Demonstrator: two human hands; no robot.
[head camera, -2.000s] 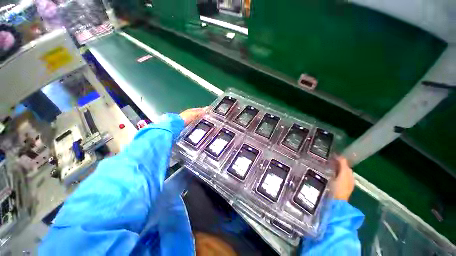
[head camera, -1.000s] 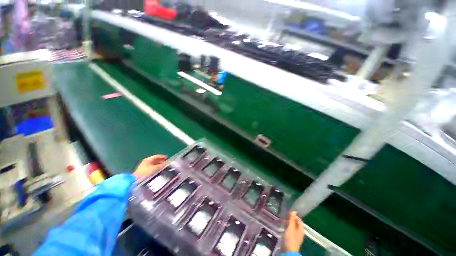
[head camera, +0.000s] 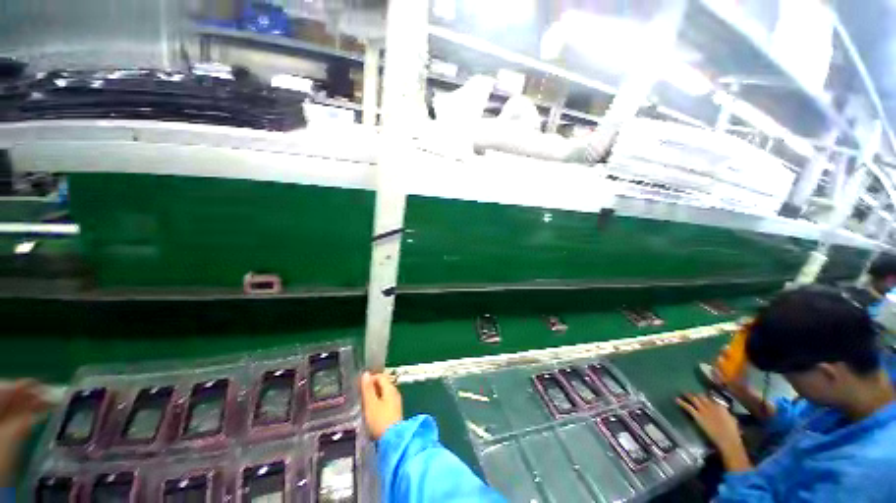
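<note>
A clear blister tray (head camera: 228, 447) lies across the lower left of the view, its pockets in two rows holding black phone units with pink edges (head camera: 207, 409). My right hand (head camera: 381, 403) is bare, in a blue sleeve, and grips the tray's right edge near its far corner. My left hand (head camera: 14, 418) is blurred and cut off by the left edge of the picture, beside the tray's left end; its grip is not clear. The tray's near edge is cut off by the bottom of the picture.
A partly filled clear tray (head camera: 531, 454) lies to the right. Beyond the white rail (head camera: 550, 352), loose units (head camera: 488, 328) sit on the green conveyor. A white post (head camera: 385, 265) rises behind my tray. A pinkish frame (head camera: 262, 284) is on the ledge. A person in blue (head camera: 835, 432) works at right.
The view has swung right and up. The held tray now shows at the lower left, turned more level in view. The neighbouring tray and the person have come into view.
</note>
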